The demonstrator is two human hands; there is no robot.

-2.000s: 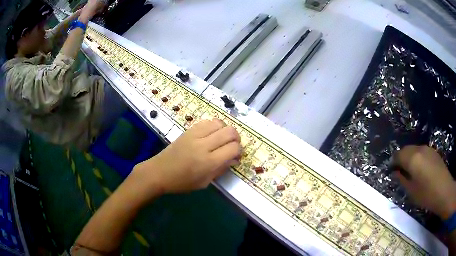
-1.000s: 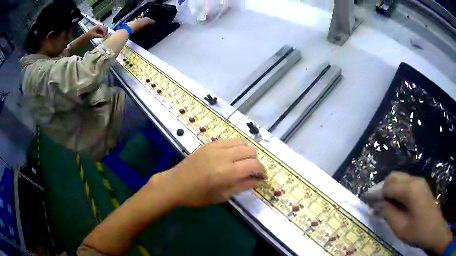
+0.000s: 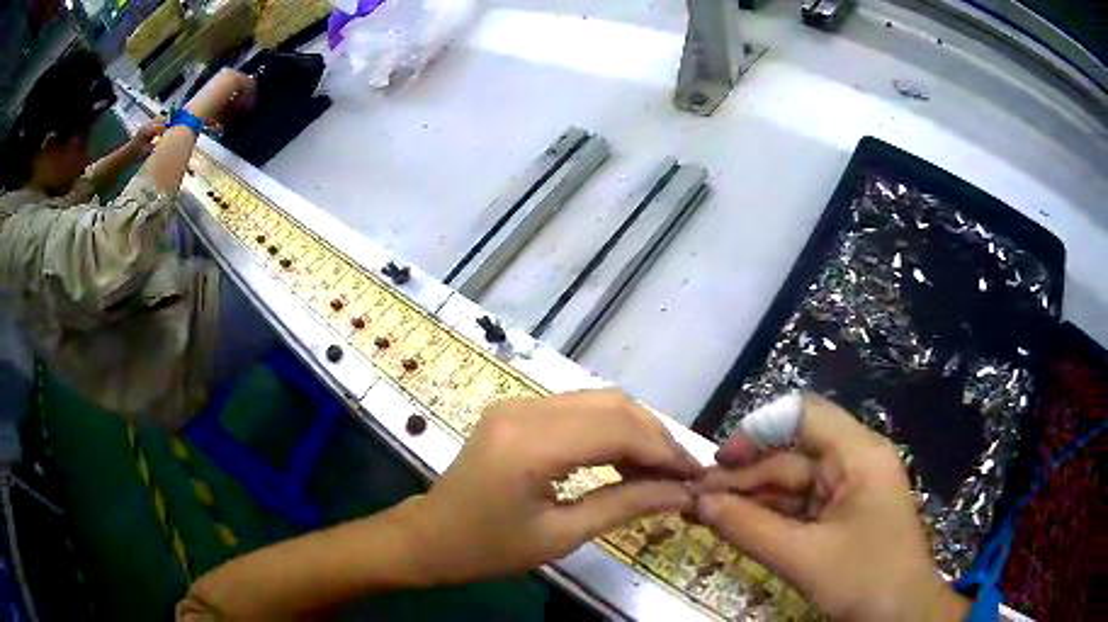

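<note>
A long pale-yellow circuit board panel (image 3: 456, 383) lies in the rail, with small red-brown components on it. My left hand (image 3: 571, 474) and my right hand (image 3: 820, 504) are over the panel, their thumbs and fingertips meeting. Anything between the fingertips is too small to make out. A white finger cot (image 3: 773, 419) covers one fingertip of my right hand, and a blue strap (image 3: 990, 583) is at that wrist. A black tray with silver components (image 3: 905, 316) lies behind and right of my right hand.
A tray of red components (image 3: 1069, 486) is at the right edge. Two grey metal bars (image 3: 632, 255) lie beyond the rail (image 3: 365, 255). Black knobs (image 3: 491, 328) stand along it. A metal bracket (image 3: 711, 61) and a clear plastic bag (image 3: 395, 37) are farther back. A person (image 3: 103, 267) works at the left.
My right hand has moved from the silver component tray to my left hand, and their fingertips now meet. The view has shifted, showing more of both trays.
</note>
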